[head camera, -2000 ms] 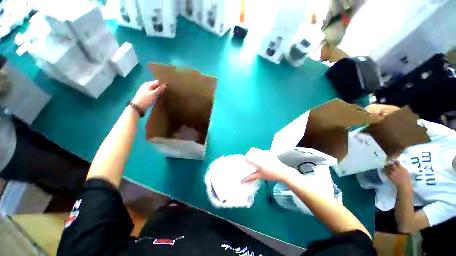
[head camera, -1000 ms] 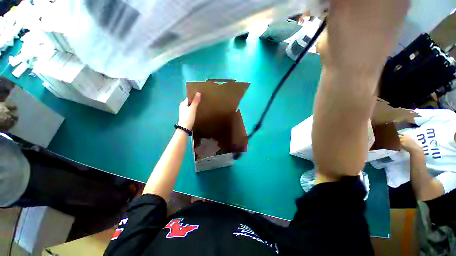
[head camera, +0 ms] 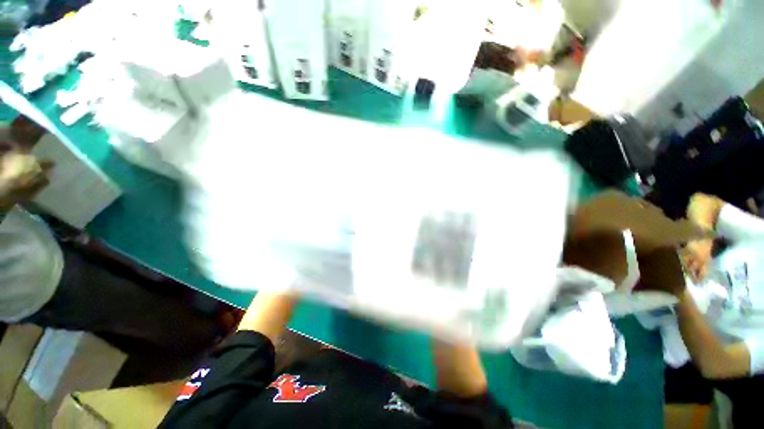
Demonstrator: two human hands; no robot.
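Note:
A large wrapped appliance (head camera: 377, 218), a blurred white and clear plastic bundle with a grey printed patch, is held up close in front of me and lies roughly sideways across the view. My left hand (head camera: 273, 308) meets its lower edge at the left; the fingers are hidden by the bundle. My right hand (head camera: 456, 356) is under its lower right part, blurred and mostly hidden. Both hands appear to hold it. The open retail box is not visible now.
White boxes (head camera: 159, 105) are stacked at the left on the green table (head camera: 151, 239). Upright white retail boxes (head camera: 297, 50) stand at the far side. Another plastic-wrapped bundle (head camera: 586, 335) and an open box (head camera: 624, 226) are at right, near a person's arms. Another person is at left.
The wrapped appliance, lifted high by my right hand a second ago, is now lower and across the view. My left hand has left the box flap and is at the bundle.

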